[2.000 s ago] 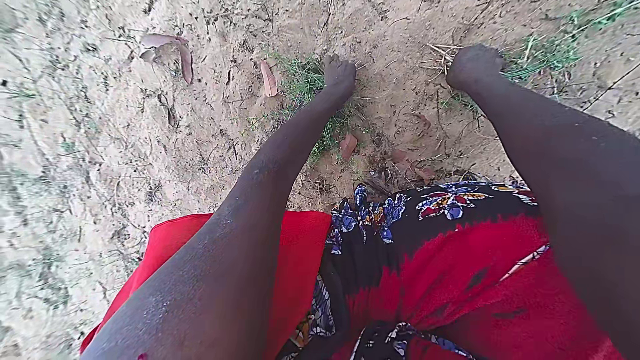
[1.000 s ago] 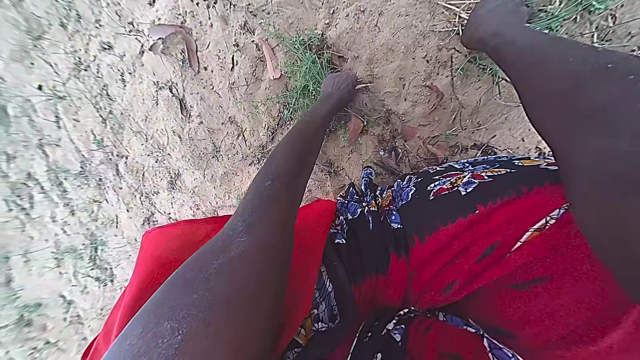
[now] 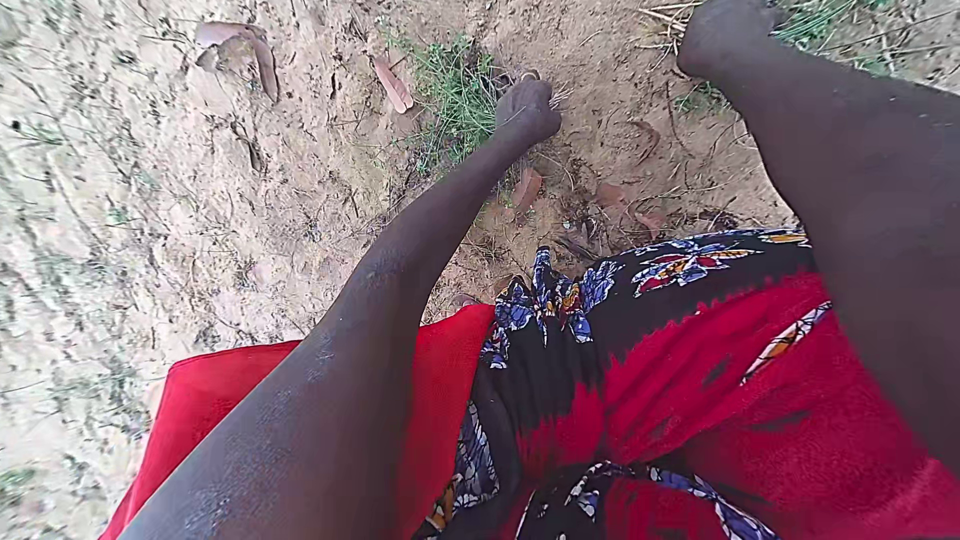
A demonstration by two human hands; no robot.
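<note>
My left hand (image 3: pixel 529 112) is closed in a fist at the right side of a low green grass tuft (image 3: pixel 454 101). Thin pale stems poke out beside its fingers. Farther right, at the top edge, my right hand (image 3: pixel 724 37) is closed around a bunch of grass, with dry straw-coloured stems (image 3: pixel 667 19) out on its left and green blades (image 3: pixel 814 22) on its right. The fingertips of both hands are hidden. Bare sandy soil with small twigs lies between the hands.
Dry reddish-brown leaves (image 3: pixel 394 84) lie about the ground, with a larger curled one (image 3: pixel 240 52) at the upper left. Below the hands, a red and dark patterned cloth (image 3: pixel 697 367) covers my body. Sparse weeds dot the sandy ground (image 3: pixel 187 225) on the left.
Compared with two seconds ago, my left hand is a little nearer the brown leaf below it. My right hand keeps its grass bunch. The view has shifted slightly.
</note>
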